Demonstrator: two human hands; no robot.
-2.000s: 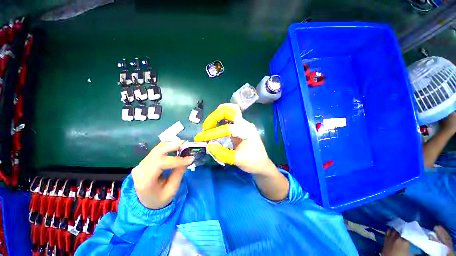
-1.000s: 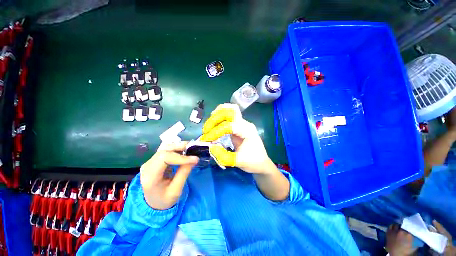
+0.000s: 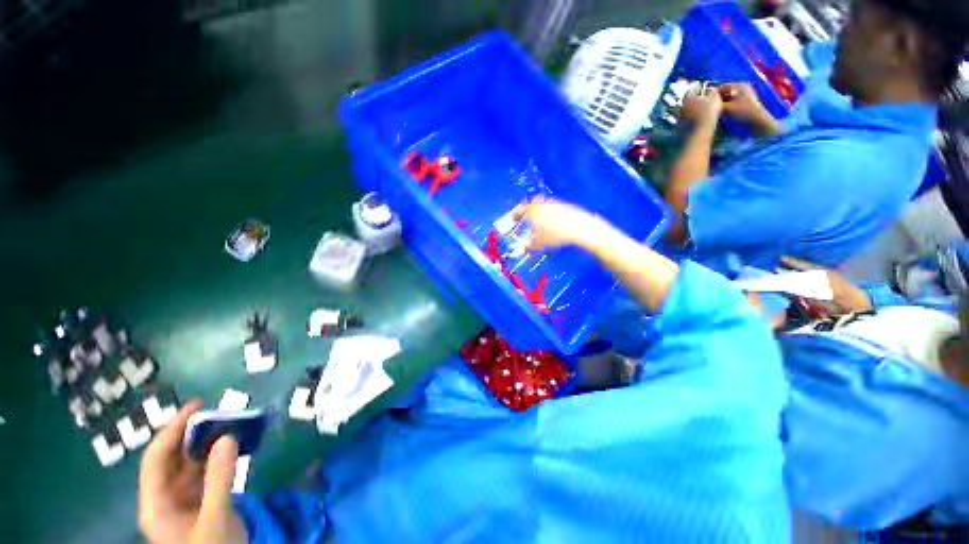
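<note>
My left hand (image 3: 183, 491), at the bottom left, grips a dark, rounded watch case (image 3: 236, 429) with a pale rim. My right hand (image 3: 558, 225) is inside the blue bin (image 3: 579, 138), near a small white piece and red straps (image 3: 540, 292). Its fingertips are blurred, so a hold is unclear; no yellow finger cots show. Rows of small black display modules with white patches (image 3: 133, 429) lie at the left. Separate modules (image 3: 259, 356) lie nearer the middle. An open watch case (image 3: 248, 240) lies above. A crumpled white cloth (image 3: 356, 374) lies by the smock.
Two bottles, one squarish (image 3: 338, 258) and one round (image 3: 375, 219), stand beside the bin. A red bundle (image 3: 515, 370) is below the bin. A white fan (image 3: 619, 83) stands behind it. A person in blue (image 3: 813, 186) works at the right, with another person's hands below holding something white.
The view has swung to the right. My right hand has left the watch case and moved into the bin. My left hand holds the case alone, away from my body. The white cloth now lies on the bench.
</note>
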